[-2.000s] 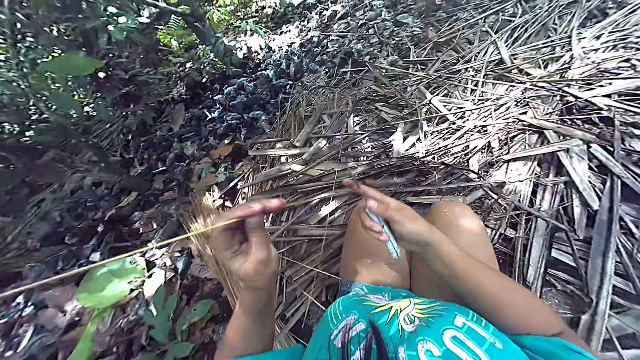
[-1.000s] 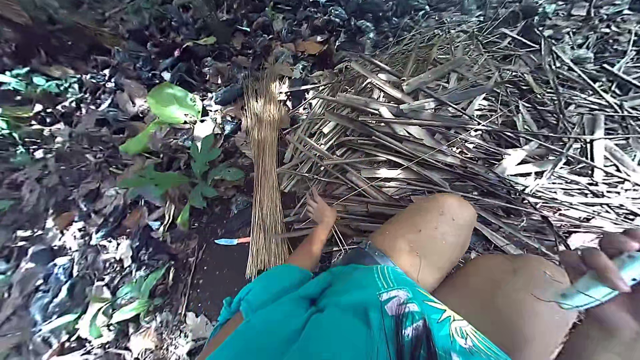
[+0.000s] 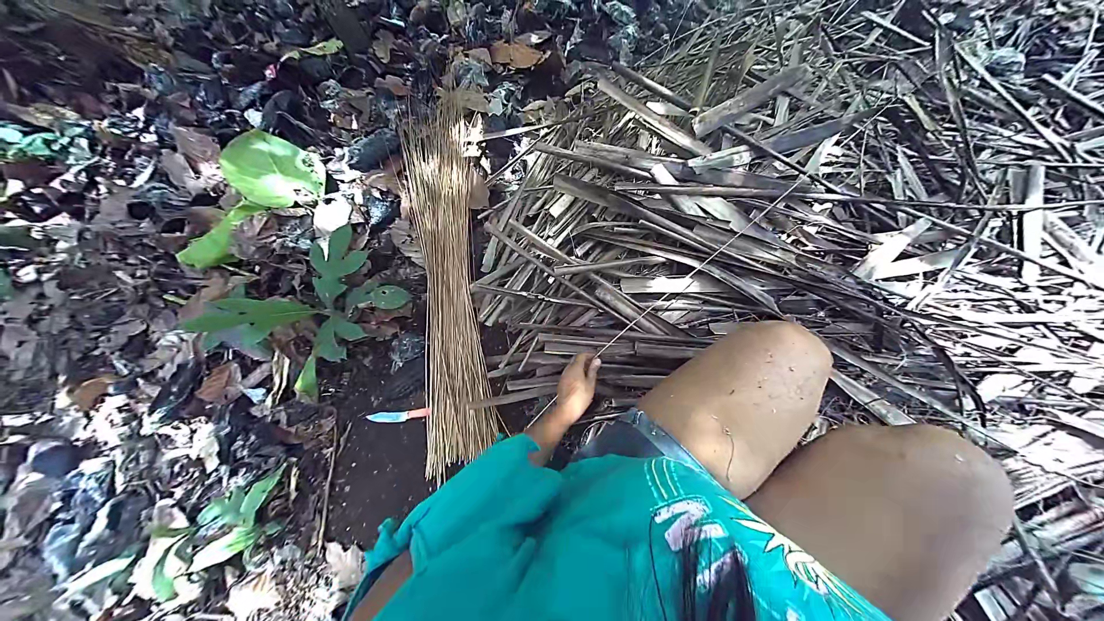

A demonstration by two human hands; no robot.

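My left hand [image 3: 576, 388] is beside my hip, its fingers closed on a thin leaf rib [image 3: 690, 274] that slants up and right across the dry leaves. Left of this hand a long bundle of thin brown ribs [image 3: 455, 328] lies on the ground. A small knife [image 3: 397, 416] rests at the bundle's left side, its blade pointing left and its reddish handle end against the ribs. My right hand is out of the frame.
A thick heap of dry palm leaf strips [image 3: 690, 207] spreads ahead and to the right. Green-leaved plants [image 3: 332, 285] and dead leaves [image 3: 121, 259] lie left of the bundle. My bent knees [image 3: 759, 388] are at the right.
My right hand, holding a light-blue tool at the right edge one second ago, has left the view. Two seconds ago both hands were raised ahead of me. The view has swung.
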